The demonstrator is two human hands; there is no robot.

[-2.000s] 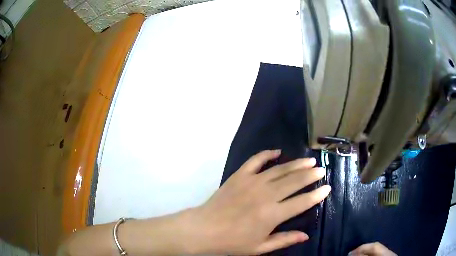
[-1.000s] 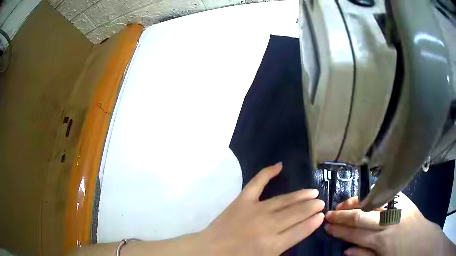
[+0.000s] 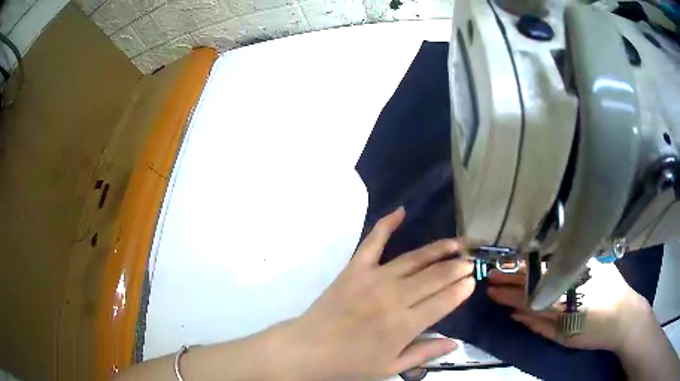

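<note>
The dark navy cloth panel (image 3: 414, 141) lies on the white table and runs under the sewing machine head (image 3: 488, 134). My left hand (image 3: 395, 305) lies on the cloth left of the needle area, fingers spread and fingertips close to the presser foot (image 3: 481, 269). My right hand (image 3: 574, 305) is on the cloth right of the foot, partly hidden behind the machine head and the knurled knob (image 3: 572, 323). Its fingertips point left at the foot. Whether it pinches the cloth is hidden.
The white table (image 3: 261, 186) has an orange-brown edge (image 3: 153, 208) at left, with brown cardboard (image 3: 52, 193) beyond it. A white brick wall (image 3: 224, 22) stands behind. A silver plate with a dark outline (image 3: 466, 353) shows below my left hand. A blue part (image 3: 610, 257) is near the knob.
The cloth has moved away from me under the machine head, uncovering part of the silver plate near me. Both hands moved forward with it; my right hand came in from the bottom edge.
</note>
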